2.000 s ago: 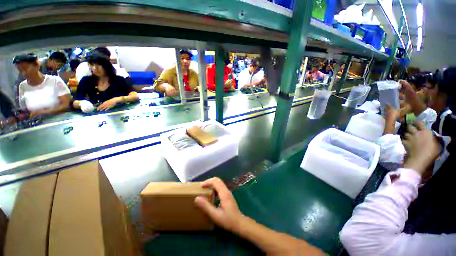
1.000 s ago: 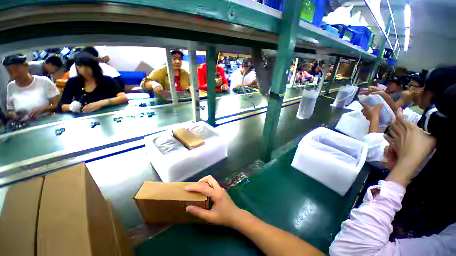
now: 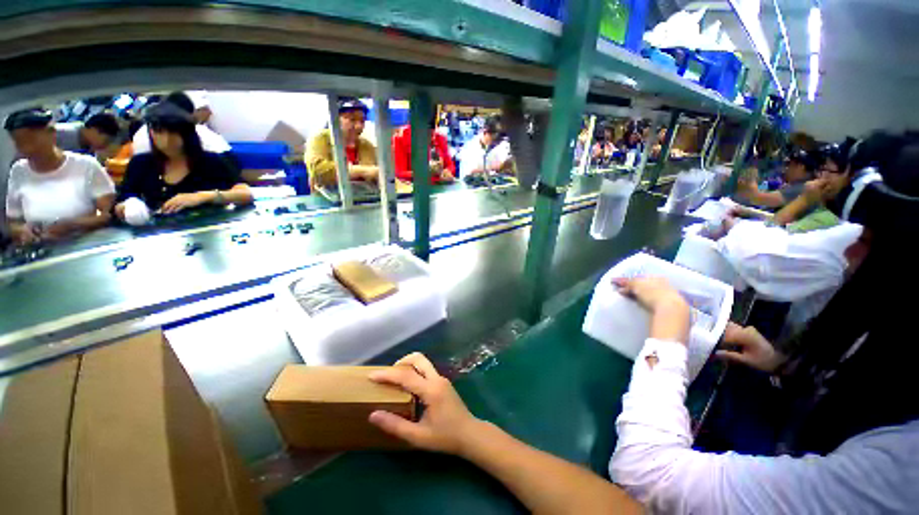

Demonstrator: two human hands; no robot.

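Observation:
My right hand comes in from the bottom edge and grips the right end of a brown carton, thumb on the near side and fingers over the top. The carton lies across the edge between bench and conveyor. My left hand is not in view. Beyond the carton, a white foam tray with grey-white wrapped contents stands on the conveyor. A small brown accessory box lies on top of those contents.
Large brown cartons stand at lower left. A green post rises beside the green bench. At right, a neighbour's hands work at another foam tray. Workers sit across the line; a shelf runs overhead.
The neighbour's raised hand has come down into the right-hand foam tray. My right hand stays on the carton. The whole view has shifted, moving the scene somewhat left in the picture.

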